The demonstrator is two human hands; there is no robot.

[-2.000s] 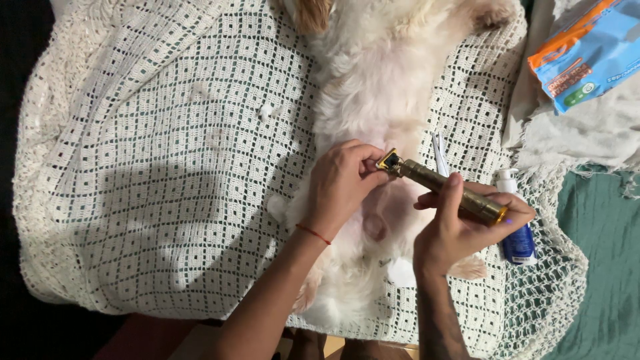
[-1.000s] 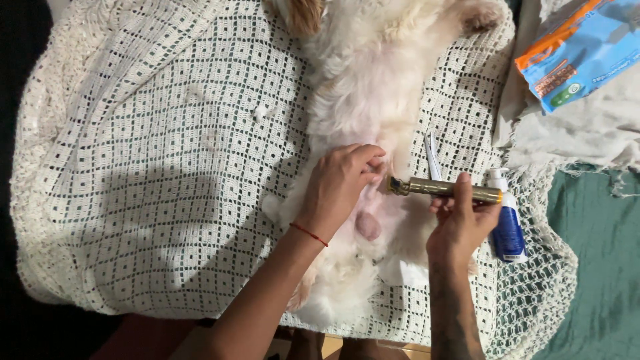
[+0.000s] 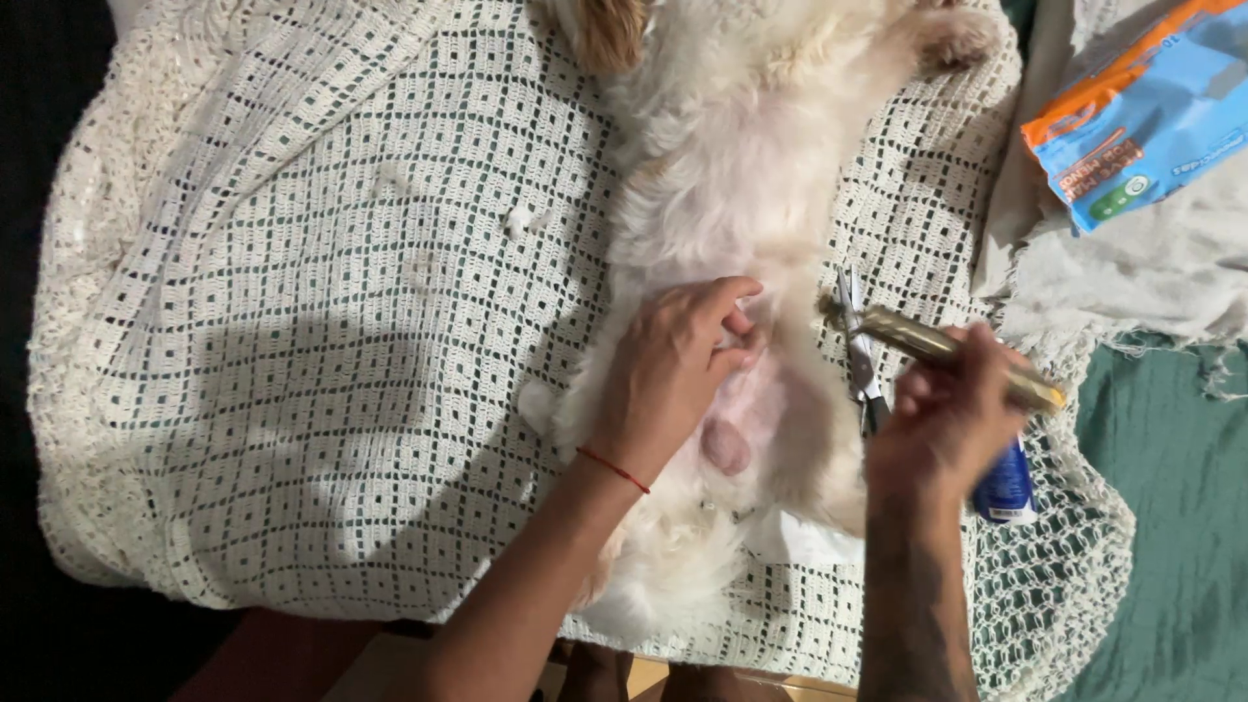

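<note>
A light-coated dog (image 3: pixel 741 185) lies belly up on a crocheted blanket, its lower belly pink and thinly haired. My left hand (image 3: pixel 682 361), with a red cord at the wrist, rests on that lower belly, fingers curled. Whether it pinches skin or hair cannot be told. My right hand (image 3: pixel 951 409) grips a gold-coloured hair trimmer (image 3: pixel 921 341) by its body, to the right of the dog. The trimmer's blurred head hangs over a pair of scissors (image 3: pixel 860 361) lying beside the dog's flank. Behind the right hand a blue bottle (image 3: pixel 1006 487) is partly hidden.
The white crocheted blanket (image 3: pixel 273 244) bears a small tuft of white hair (image 3: pixel 525 221) left of the dog. A blue and orange packet (image 3: pixel 1141 117) lies on white cloth at the upper right. Green fabric (image 3: pixel 1170 507) spreads at the right. A white sheet or wipe (image 3: pixel 799 538) sits by the dog's rear.
The trimmer was at my left fingertips two seconds ago; my right hand has since moved it right, off the belly. My left hand has stayed on the belly.
</note>
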